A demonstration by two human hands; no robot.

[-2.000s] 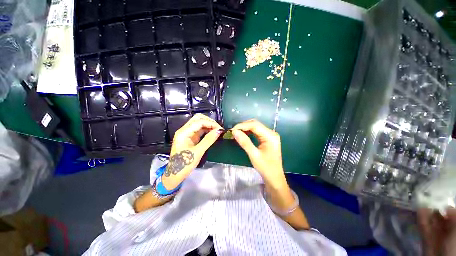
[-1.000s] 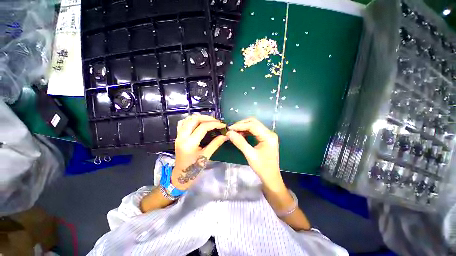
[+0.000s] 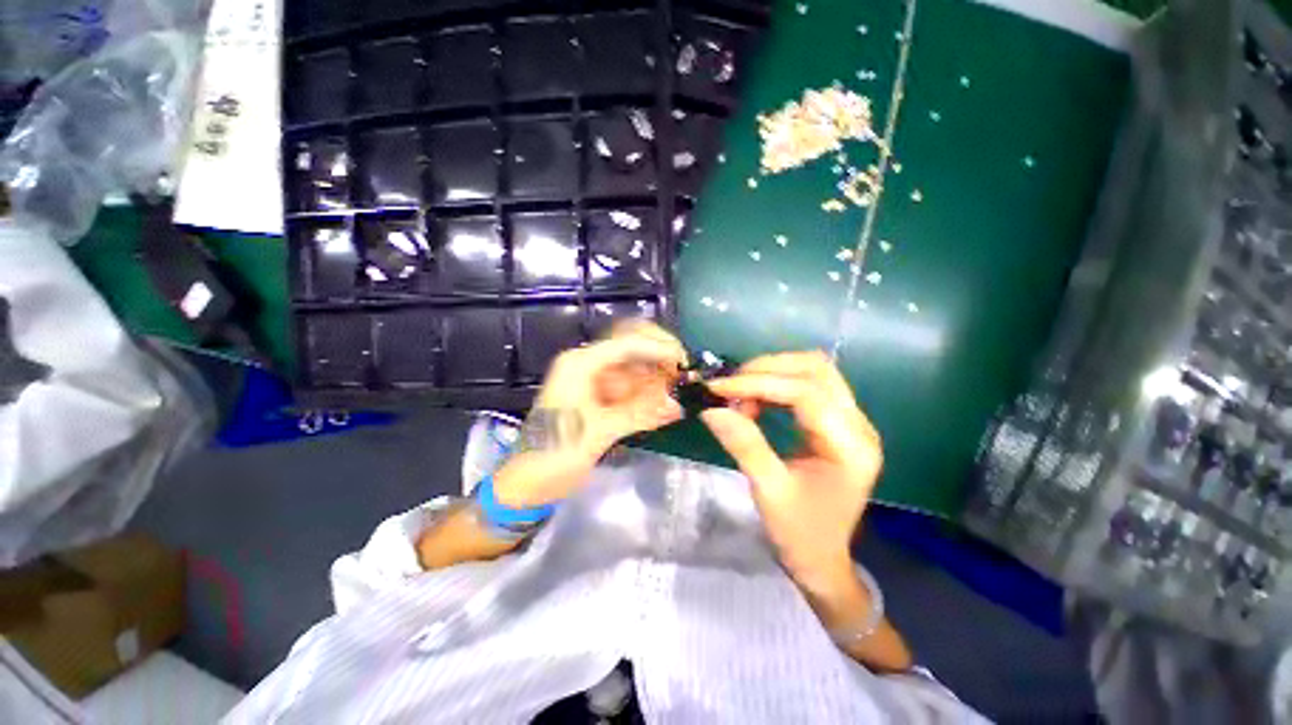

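A small dark round unit is held between the fingertips of both hands, in front of the green mat's near edge. My left hand is blurred and grips its left side. My right hand holds its right side between thumb and fingers. The fingers cover much of the unit. A heap of small pale parts lies on the green mat, with single bits scattered around it. A black compartment tray lies left of the mat, with a few round units in its pockets.
Stacked clear trays with dark units stand at the right. A document sheet, clear plastic bags and a black box with a white label are at the left. A cardboard box is at the lower left.
The view has shifted, so the bench things appear further right. My hands have turned and my right-hand fingers are spread more around the unit, which now shows as a dark piece between them.
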